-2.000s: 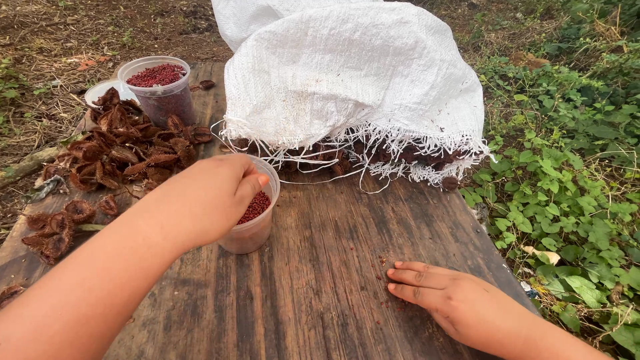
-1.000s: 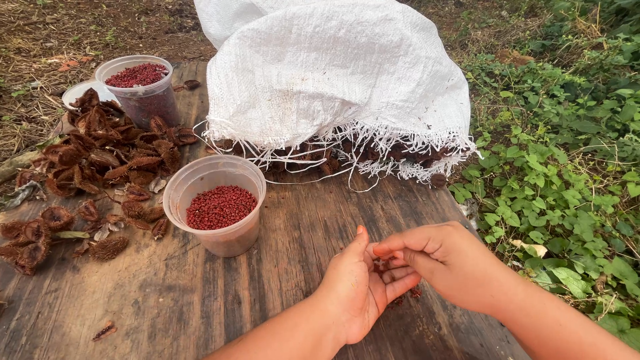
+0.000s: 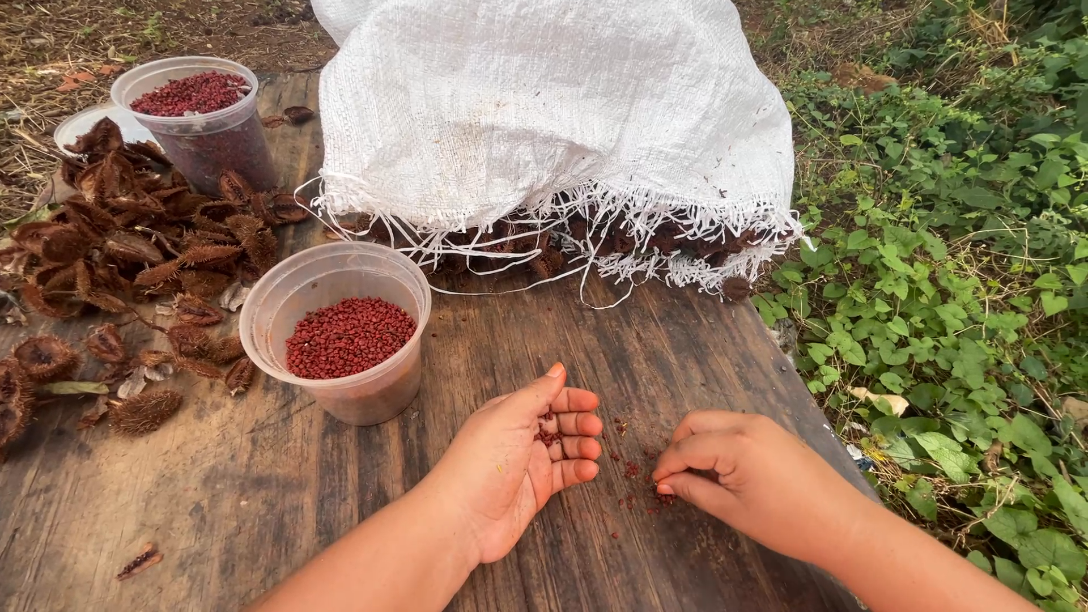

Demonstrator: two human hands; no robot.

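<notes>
My left hand (image 3: 518, 463) is cupped palm up above the wooden table, with a few red annatto seeds (image 3: 548, 433) lying on its curled fingers. To its right, my right hand (image 3: 739, 476) touches the tabletop, thumb and forefinger pinched at a small scatter of red seeds (image 3: 631, 469). Whether seeds are between those fingertips cannot be told. A clear plastic tub (image 3: 399, 395), partly filled with red seeds (image 3: 348, 337), stands beyond my left hand, to its left. A fuller plastic tub (image 3: 217, 153) of seeds is at the far left.
Spiny brown annatto husks (image 3: 127, 246) are heaped along the left, beside a pale round lid (image 3: 93, 123). A white woven sack (image 3: 552, 110) with frayed edges covers more brown pods at the back of the wooden table (image 3: 510, 340). Leafy green plants (image 3: 960, 340) border the right edge.
Two seconds ago my left hand was over the nearer tub; one second ago both hands met. Now they are apart, my right hand down at the scattered seeds and my left palm showing seeds.
</notes>
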